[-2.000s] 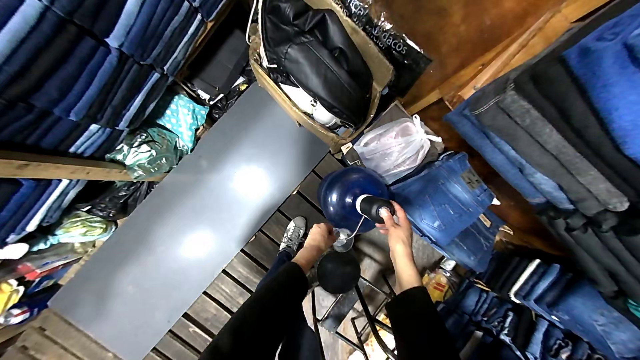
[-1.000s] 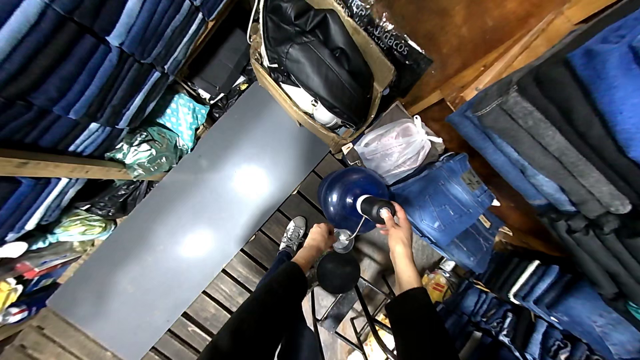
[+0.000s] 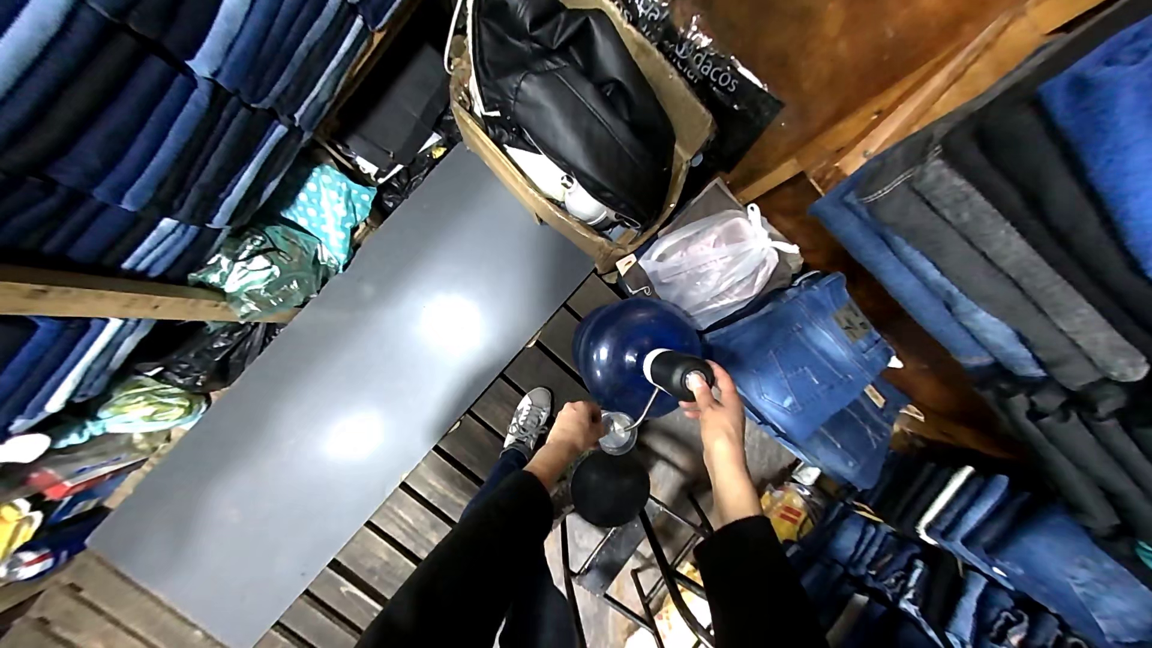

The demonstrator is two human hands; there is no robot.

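My right hand (image 3: 715, 405) rests on the black water dispenser pump (image 3: 677, 371), a finger on its top button. The pump sits on a large blue water jug (image 3: 630, 346), and its thin metal spout bends down toward a clear cup (image 3: 617, 432). My left hand (image 3: 578, 427) grips the cup at its left rim, below the spout's tip. A round black stool seat (image 3: 610, 489) lies just below the cup in the view.
A long grey tabletop (image 3: 297, 423) runs diagonally at left. Above the jug stands a cardboard box (image 3: 540, 211) with a black leather-like bag (image 3: 585, 108). Folded jeans (image 3: 796, 351) and a white plastic bag (image 3: 715, 261) lie beside the jug. Stacked jeans (image 3: 1017, 261) fill the right side.
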